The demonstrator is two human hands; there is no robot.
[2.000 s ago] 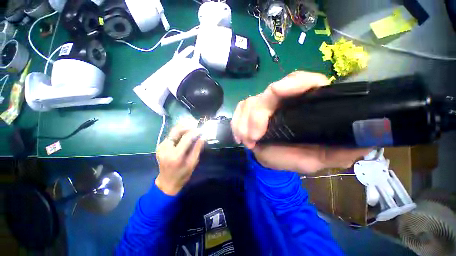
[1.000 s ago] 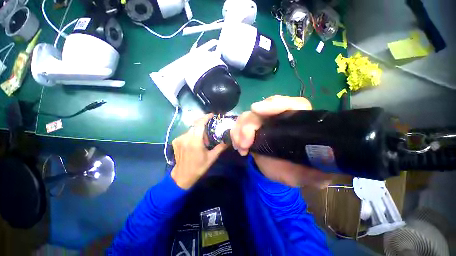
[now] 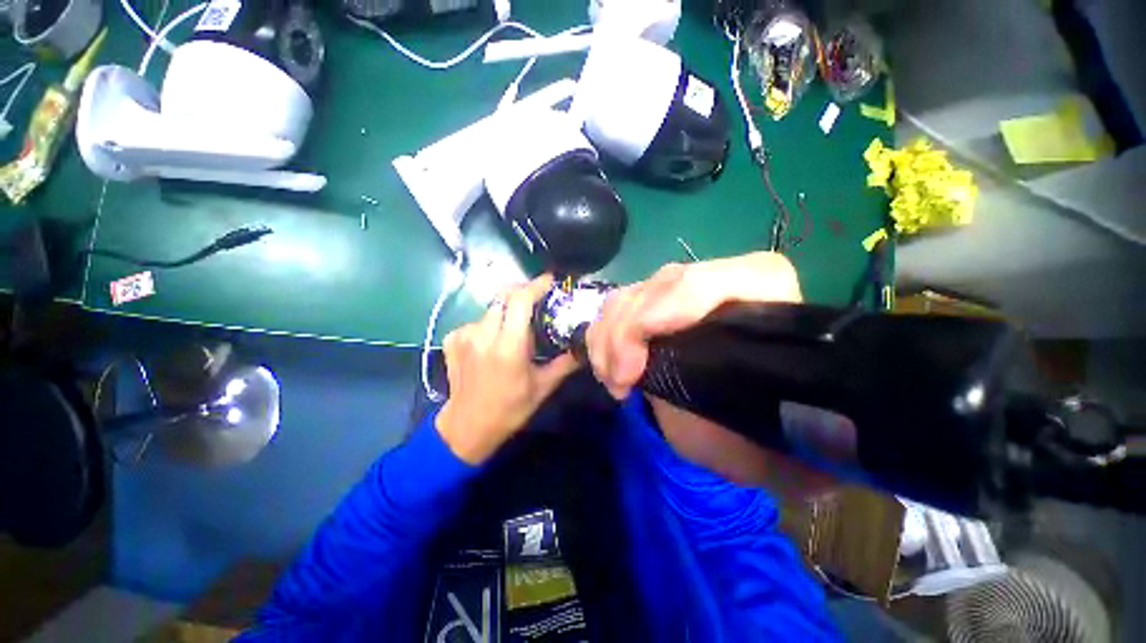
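Observation:
My right hand grips a thick black electric screwdriver, held nearly level with its front end towards the lens module. My left hand holds the small round lens module, silvery-white in a dark rim, at the bench's front edge. Wires run from the module up to the black ball head of a white-bodied PTZ camera lying on the green mat. The screwdriver's tip is hidden by my right fingers, so contact with a screw cannot be seen.
Other white-and-black cameras lie at the back and back left. Yellow scraps and bagged parts are on the right. A black-corded plug lies left. A cardboard box and a fan are below right.
The view has shifted, so the bench items sit differently in frame. The screwdriver's rear end has tilted lower. My left fingers have come round the lens module, which is turned towards the screwdriver.

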